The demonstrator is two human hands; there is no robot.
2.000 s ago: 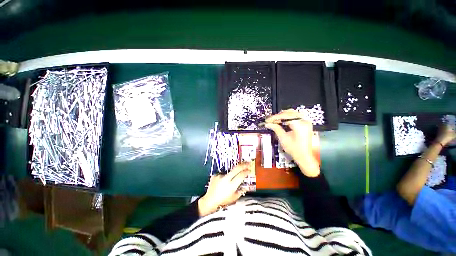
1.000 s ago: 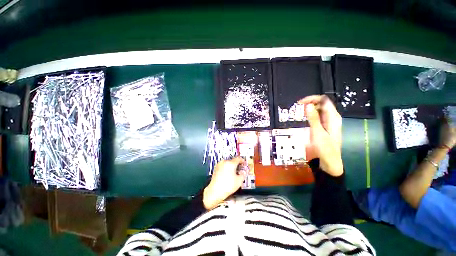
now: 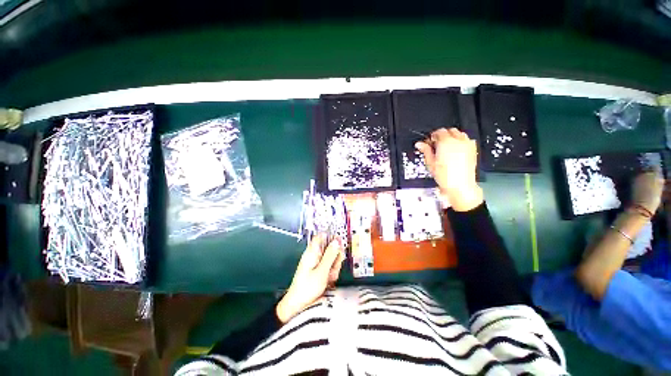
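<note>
My left hand [image 3: 313,273] is at the near end of a bunch of slim silvery rods [image 3: 319,209], fingertips touching it; whether it grips any is unclear. One rod [image 3: 279,231] sticks out sideways to the left. My right hand [image 3: 455,165] is over the middle black tray [image 3: 425,110], fingers closed around what looks like a thin dark tool [image 3: 418,137], partly hidden. Whitish fittings [image 3: 414,165] lie in that tray. The narrow pale fixture [image 3: 362,239] stands uncovered on the orange board [image 3: 412,255], beside a pale strip [image 3: 386,217] and a white plate [image 3: 421,214].
Fine specks lie in the left black tray [image 3: 358,106], a few pieces in the right tray [image 3: 508,103]. A clear bag [image 3: 210,176] and a large rod tray [image 3: 152,198] are at left. At right, a blue-sleeved person's arm [image 3: 607,253] reaches to another tray [image 3: 592,211].
My left hand has moved left, off the fixture to the rods. My right hand went right, then back left over the middle tray. A rod now sticks out sideways from the bunch.
</note>
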